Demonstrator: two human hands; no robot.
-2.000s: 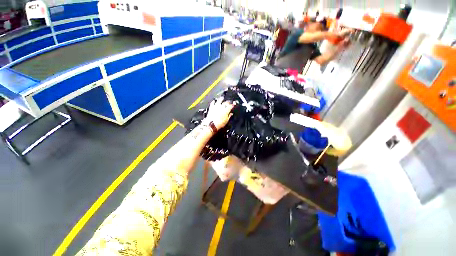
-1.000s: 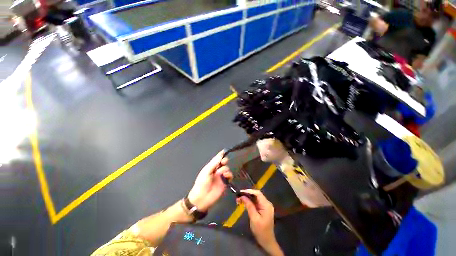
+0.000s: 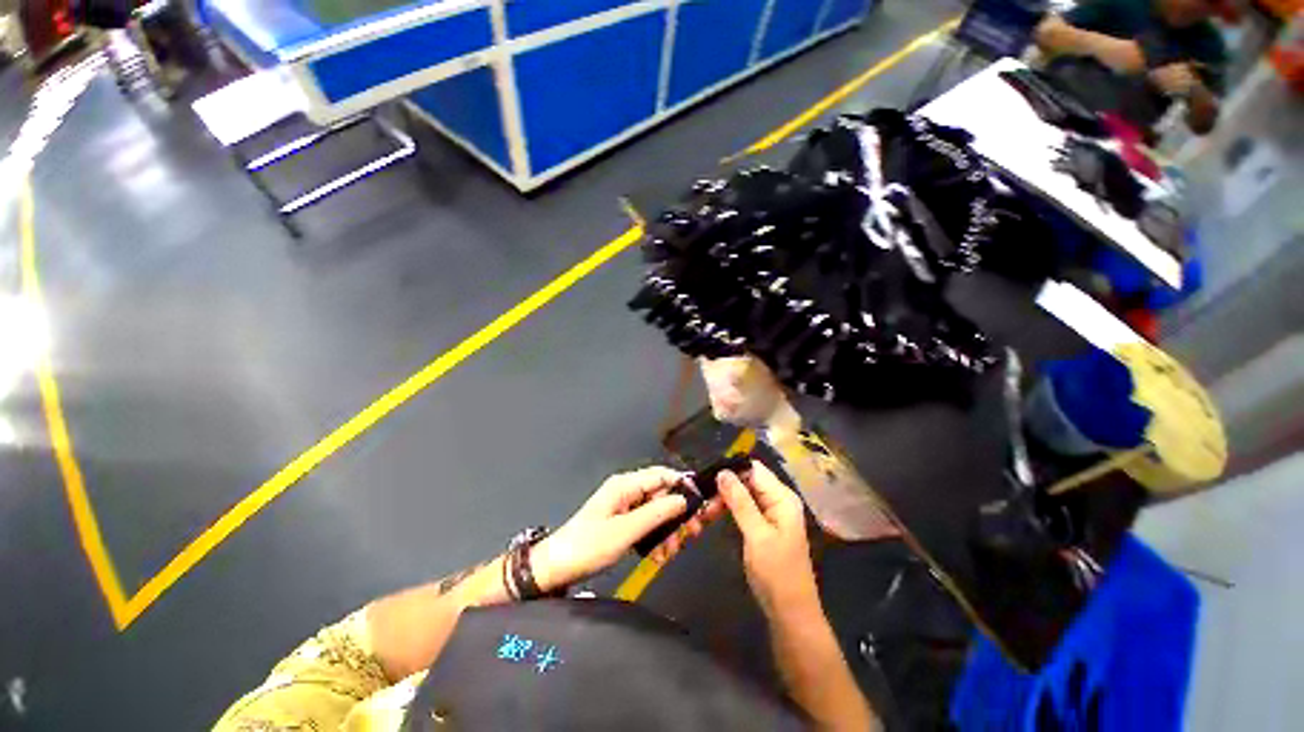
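Observation:
A black strap [image 3: 669, 535], folded or doubled, is held between my two hands below the table's near corner. My left hand [image 3: 629, 513] grips it from the left, with bracelets at the wrist. My right hand [image 3: 761, 512] pinches its upper right end with thumb and fingers. The large black strap bundle [image 3: 815, 272] lies on the dark table [image 3: 915, 465], with many pale or metallic glints at its ends. A white tie cord [image 3: 877, 193] crosses its top. The fingers hide part of the held strap.
A dark-blue cloth [image 3: 1094, 403], a yellow disc [image 3: 1180, 415] and a pale stick [image 3: 1098, 472] are at the table's right. A blue bin [image 3: 1115, 644] stands below. Another person's arm [image 3: 1094, 43] is beyond the white table [image 3: 987, 136]. A blue-and-white conveyor machine [image 3: 594, 86] is behind.
Since one second ago, the strap stretching from the bundle to my left hand has come away and is gathered between my hands. My hands are closer together. The view has shifted slightly.

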